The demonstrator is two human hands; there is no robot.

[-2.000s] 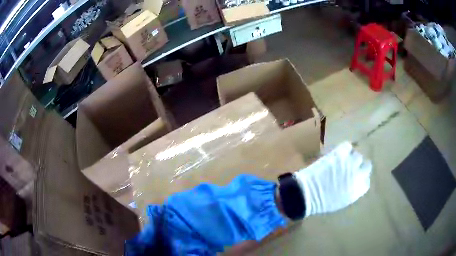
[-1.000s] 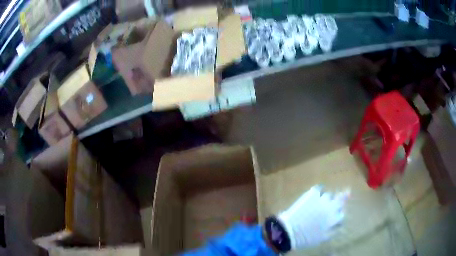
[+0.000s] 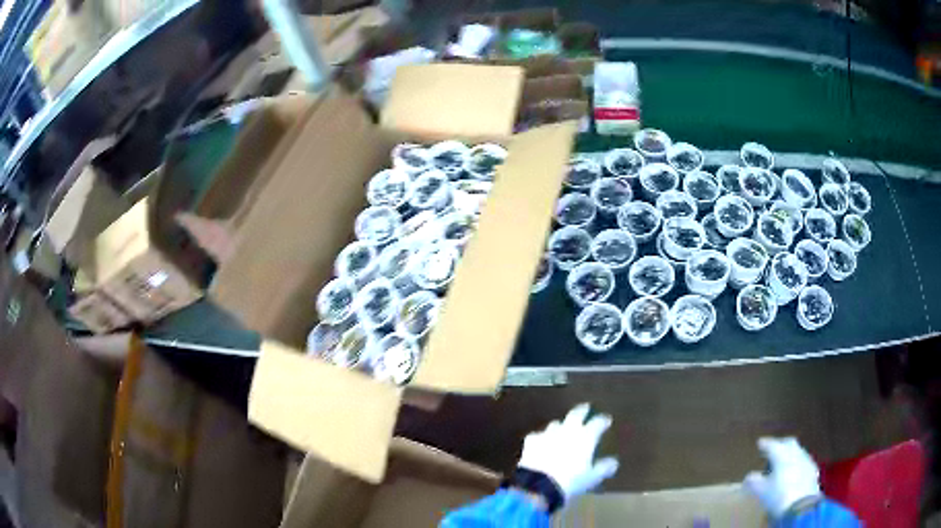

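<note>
An open light-brown carton [image 3: 480,268] stands on the bench, flaps spread, with clear round tubs [image 3: 378,302] heaped in it. Many more filled tubs [image 3: 681,238] stand on the dark green bench to its right, some stacked, with dark and silver bits showing through their tops. My left hand [image 3: 568,454], in a white glove, is below the bench edge near the carton's front, fingers apart and empty. My right hand [image 3: 784,476], also white-gloved, is lower right, fingers apart and empty. Neither hand touches a tub.
A large open carton [image 3: 413,490] stands below the bench edge. Red plastic [image 3: 889,485] shows at lower right. Small boxes [image 3: 552,93] and a white and red box [image 3: 616,98] stand at the back of the bench. More cartons [image 3: 134,263] stand at the left.
The view has moved up and closer to the bench, so the tubs and the open carton are larger. Both gloved hands now show; only one showed before. The stool is mostly out of view.
</note>
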